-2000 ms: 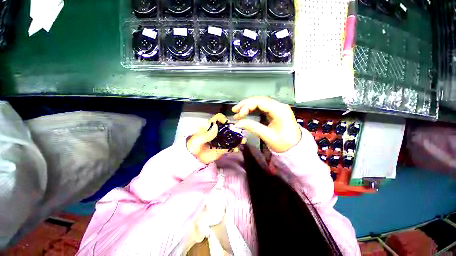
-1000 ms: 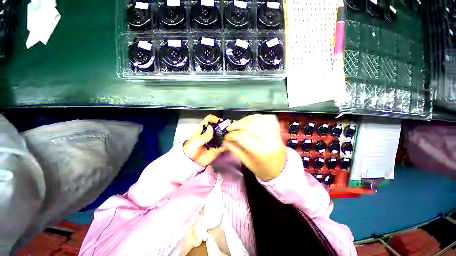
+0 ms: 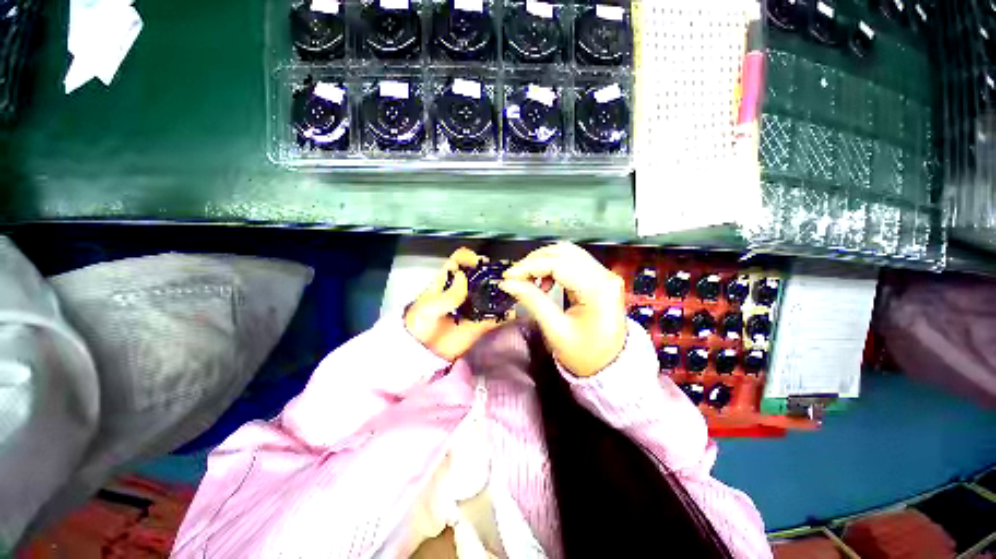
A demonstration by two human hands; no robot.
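Observation:
A round black lens unit (image 3: 485,290) is held below the bench edge, in front of my chest. My left hand (image 3: 440,314) grips it by its left side, with fingers around the rim. My right hand (image 3: 574,306) is at its right side, with thumb and index finger bent together at the unit's face. Whether the right fingertips hold a small part or only touch the unit cannot be told. The clear blister tray (image 3: 459,165) on the green bench holds rows of black lens units with white labels.
A dotted label sheet (image 3: 696,131) with a pink marker pen (image 3: 750,87) lies beside the tray. Further right is another clear tray (image 3: 841,164). The red parts tray (image 3: 734,404) and a clipboard paper (image 3: 821,333) are below the bench edge. A crumpled white wipe (image 3: 101,38) lies far left.
The lens unit now shows its round face more fully. My right hand moved in from the right to the unit, and its back no longer covers the unit's lower right side.

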